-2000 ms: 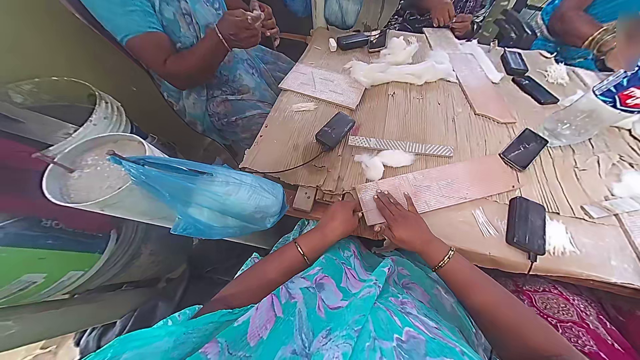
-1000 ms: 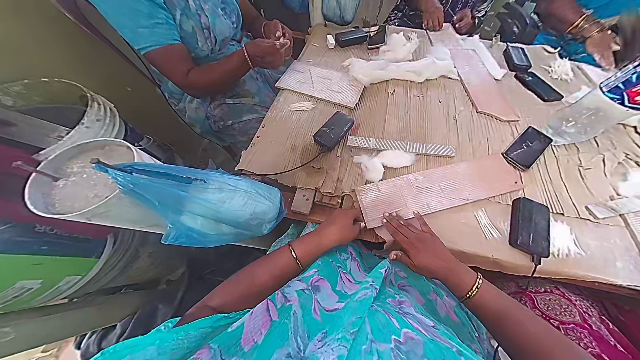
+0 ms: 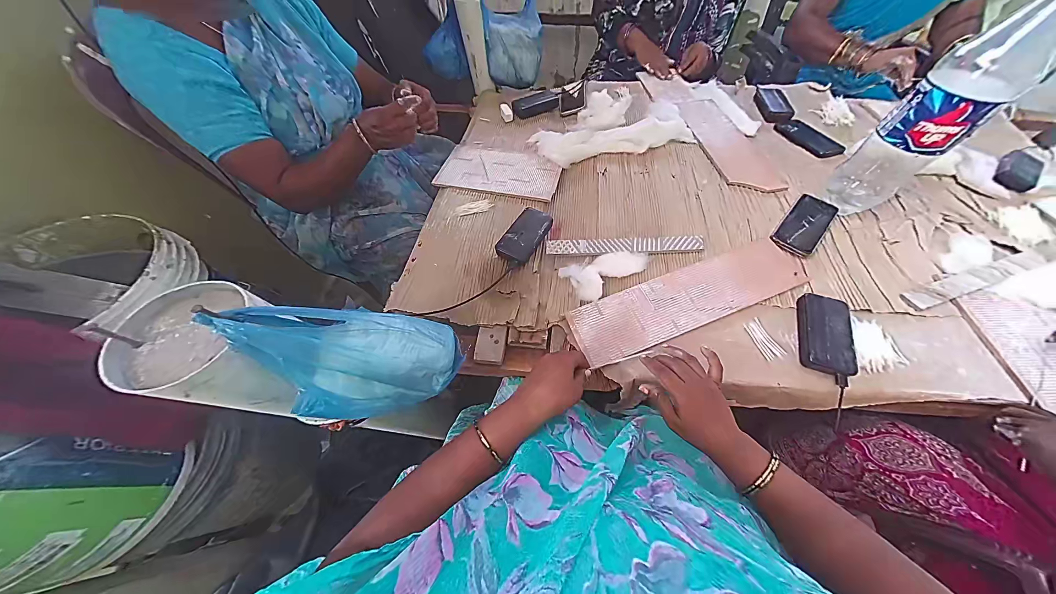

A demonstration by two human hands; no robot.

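A pinkish ridged board [image 3: 689,299] lies slantwise near the table's front edge. My left hand [image 3: 554,386] is at its lower left corner, fingers curled; what they may hold is hidden. My right hand [image 3: 689,400] rests at the board's near edge with its fingers spread. Beyond the board lie tufts of white cotton [image 3: 620,264] and a narrow patterned strip [image 3: 625,245]. A small bundle of thin white wicks [image 3: 765,339] lies to the right, beside a black corded device [image 3: 827,334]. More wicks [image 3: 878,346] fan out past that device.
A blue plastic bag [image 3: 379,355] lies over a white bucket [image 3: 169,342] at the left. Another black device [image 3: 525,236], a phone [image 3: 804,224] and a plastic bottle [image 3: 916,124] are on the cardboard-covered table [image 3: 470,272]. Several people sit around it, one at the upper left.
My right hand has moved off the board's face to its near edge. The person at the upper left has moved their hands lower than they were two seconds ago.
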